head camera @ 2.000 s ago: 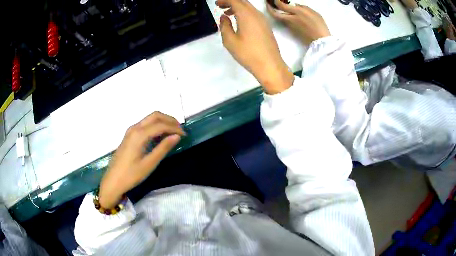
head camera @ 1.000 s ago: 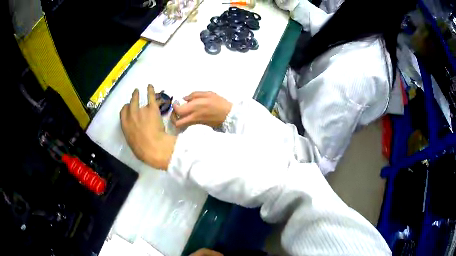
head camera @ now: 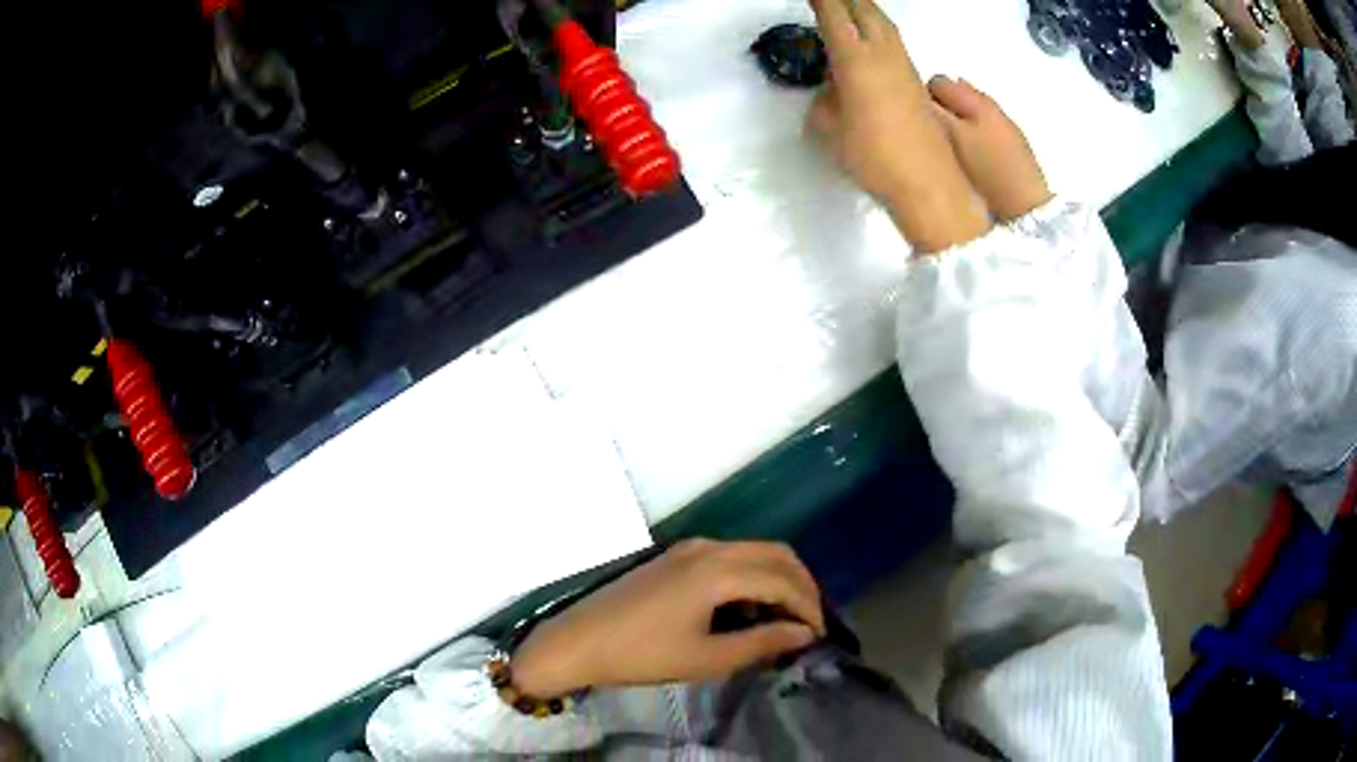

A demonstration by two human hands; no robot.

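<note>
A round black unit (head camera: 790, 55) lies on the white bench top near the upper middle. My right hand (head camera: 890, 127) is just right of it, fingers extended and nothing seen in it; the fingertips reach the top edge of the picture. My left hand (head camera: 692, 610) is low at the bench's front edge, a beaded bracelet at the wrist. Its fingers are curled around a dark gap; whether they hold something cannot be told. Black fixtures on a base plate (head camera: 514, 305) stand at upper left, with red ribbed clamp handles (head camera: 618, 112).
White paper sheets (head camera: 402, 521) lie before the fixtures. A neighbouring person's hand (head camera: 994, 149) is partly behind my right hand. Several black rings (head camera: 1109, 45) lie at upper right. The bench has a green edge (head camera: 833, 447); blue framing (head camera: 1265, 670) stands at lower right.
The view has swung back left towards the fixtures. The black unit, between my right hand and the neighbour's hand a second ago, now lies left of my right hand. My left hand is more fully in view.
</note>
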